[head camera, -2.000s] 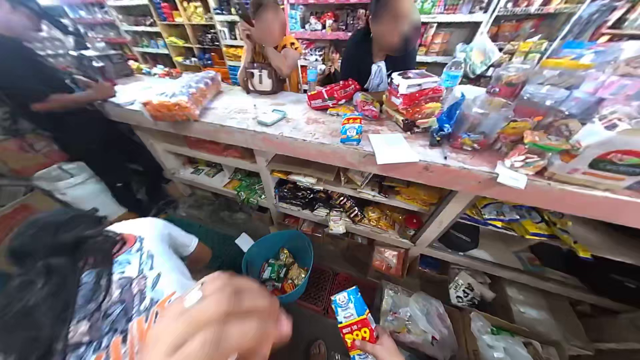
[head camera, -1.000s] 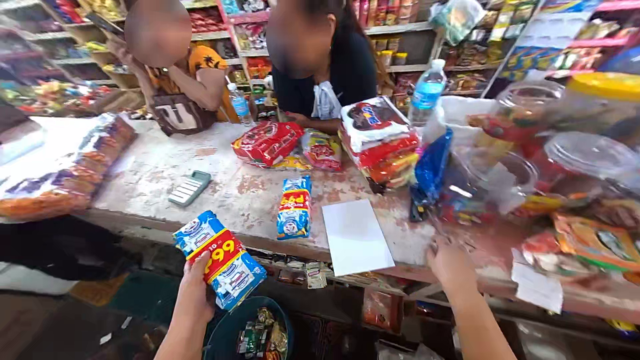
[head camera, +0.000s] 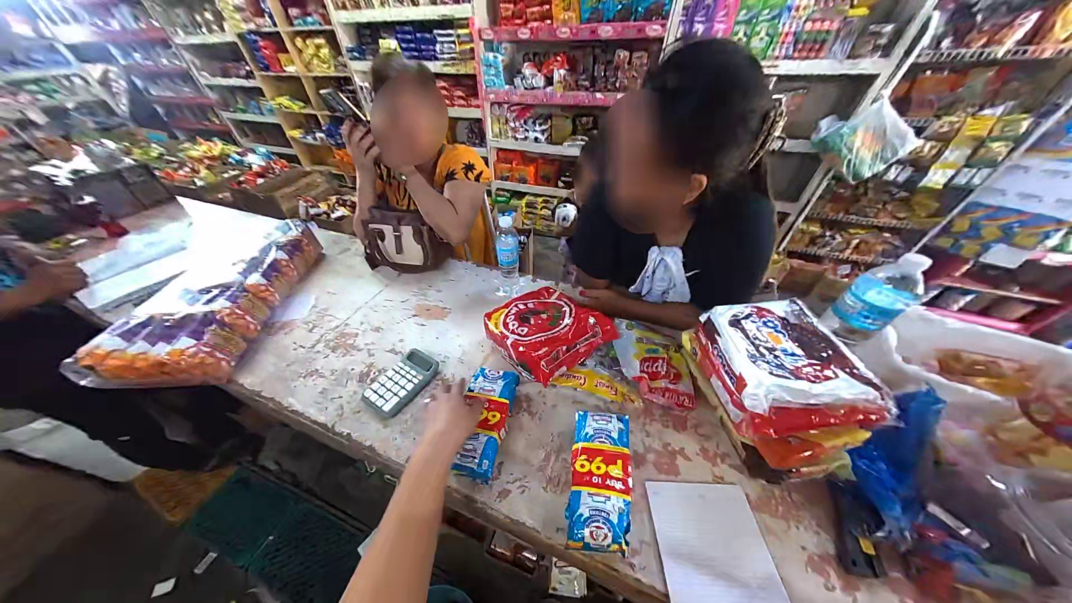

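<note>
My left hand (head camera: 450,416) touches the left edge of a blue and red multipack of sachets (head camera: 486,425) lying on the worn counter. Whether its fingers grip the pack is unclear. A grey calculator (head camera: 400,383) lies just left of that hand. To the right, a second blue and red multipack (head camera: 600,481) lies flat, beside a sheet of white paper (head camera: 712,540). Behind the packs are a red candy bag (head camera: 546,332) and a yellow and red candy bag (head camera: 656,364). My right hand is out of view.
Two people lean at the counter's (head camera: 343,335) far side, one beside a brown handbag (head camera: 405,239). Stacked snack packs (head camera: 787,377), water bottles (head camera: 507,251) and a blue plastic bag (head camera: 904,461) stand around. A large snack bundle (head camera: 201,318) lies left, near another person's arm.
The multipack in my left hand a second ago now lies on the counter, left of the other one. My right hand has gone out of view.
</note>
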